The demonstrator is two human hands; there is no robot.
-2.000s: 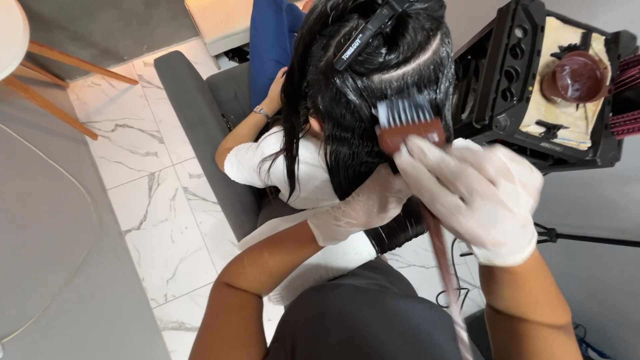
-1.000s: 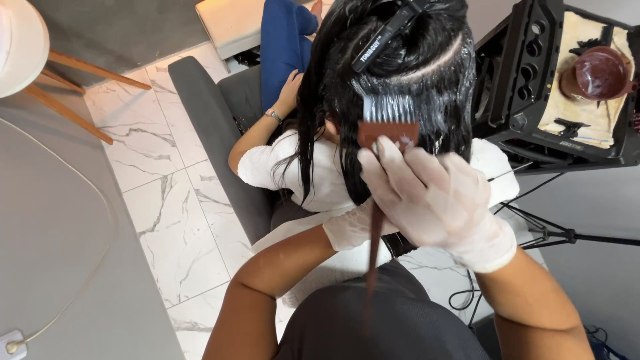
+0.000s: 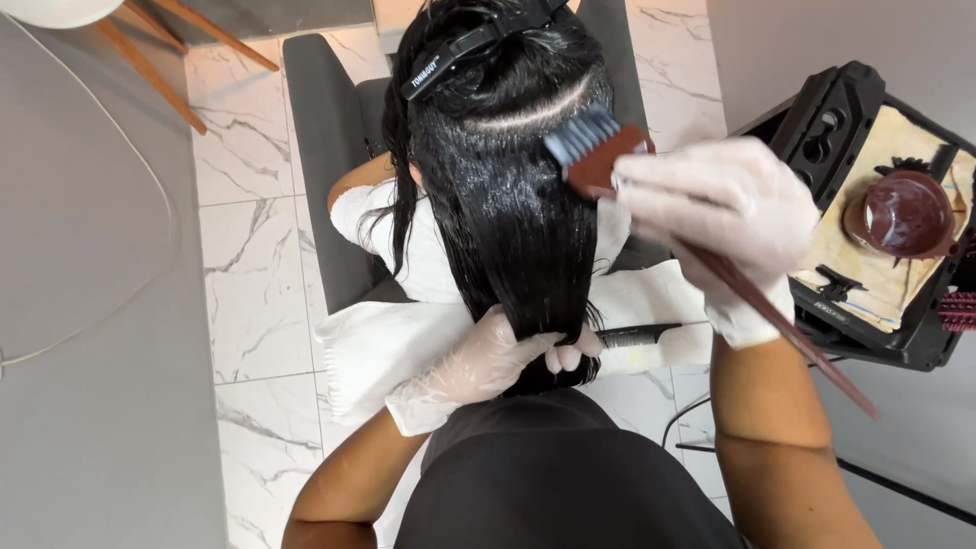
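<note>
A seated person's long wet black hair (image 3: 518, 229) hangs over the chair back, glossy with a whitish product near a horizontal parting. My left hand (image 3: 488, 358), in a translucent glove, is closed around the lower lengths of the hair. In my gloved right hand (image 3: 724, 213) is a reddish-brown tint brush (image 3: 610, 160), its pale bristles close to the right side of the head below the parting; whether they touch cannot be told. A black sectioning clip (image 3: 465, 57) holds the upper hair. By my left fingertips, a black comb (image 3: 637, 335) rests on a white towel (image 3: 663, 293).
At right stands a black trolley (image 3: 907, 354) bearing a stained cloth, a brown bowl (image 3: 903, 213) with product and a small black clip (image 3: 839, 282). A round brush (image 3: 957, 311) lies at its edge. Dark cables cross the floor (image 3: 252, 282). The grey chair (image 3: 313, 152) surrounds the seated person.
My right hand with the tint brush has moved off to the right of the hair. My left hand, partly hidden before, now shows low on the lengths. The comb has come into sight.
</note>
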